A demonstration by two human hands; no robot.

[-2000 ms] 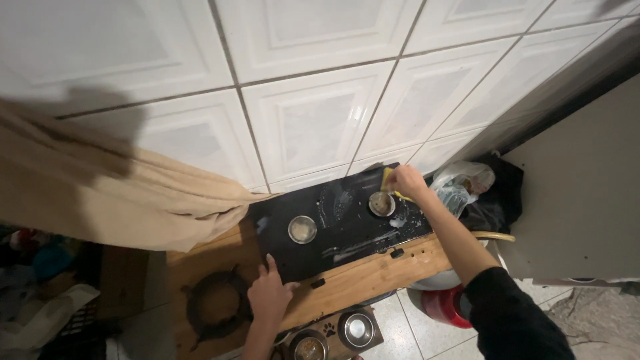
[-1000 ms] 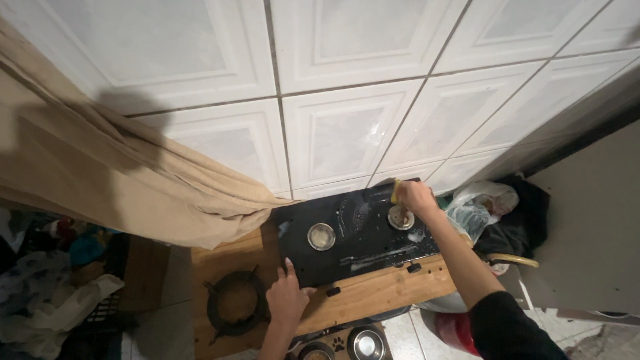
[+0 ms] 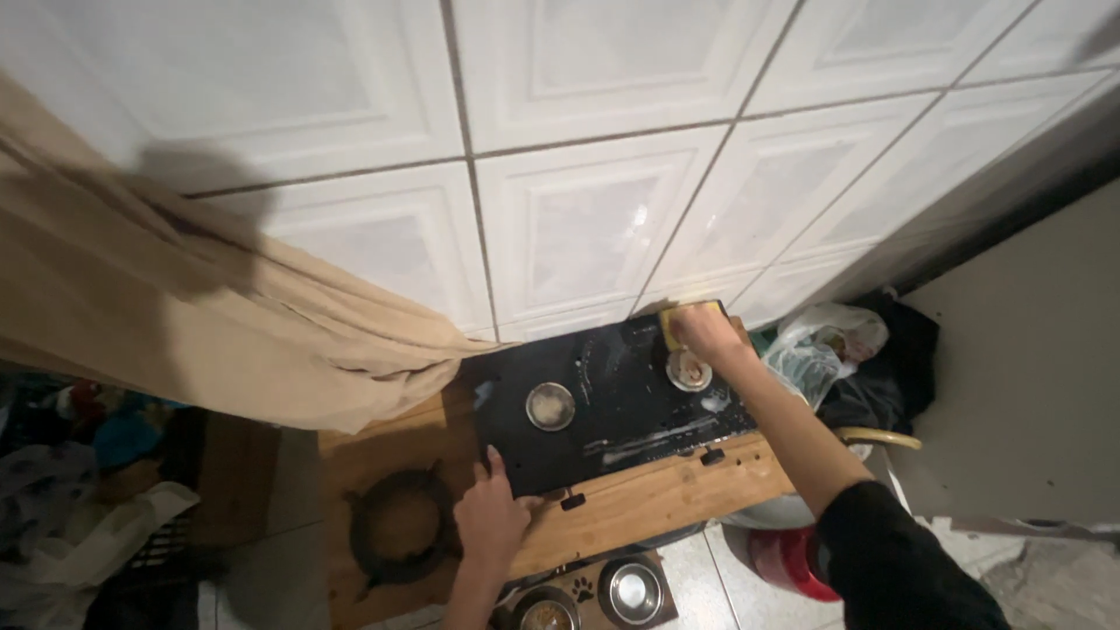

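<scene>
My right hand (image 3: 704, 334) presses a yellow sponge (image 3: 670, 328) on the back right of a black two-burner cooktop (image 3: 612, 394), just behind the right burner (image 3: 689, 371). White suds and wet streaks mark the black surface near the front edge and between the burners. The left burner (image 3: 550, 406) is round and metallic. My left hand (image 3: 492, 512) rests at the cooktop's front left corner, index finger extended, holding nothing. Two black knobs, one of them the left knob (image 3: 573, 500), stick out at the front edge.
A black pan support (image 3: 402, 527) lies on the wooden table (image 3: 647, 494), left of the cooktop. A beige curtain (image 3: 350, 350) hangs against its back left. Plastic bags (image 3: 822, 346) stand at the right. Below are a pet bowl stand (image 3: 588, 591) and a red container (image 3: 779, 560).
My right hand with the sponge has shifted along the back edge, close behind the right burner. My left hand stays at the front left corner.
</scene>
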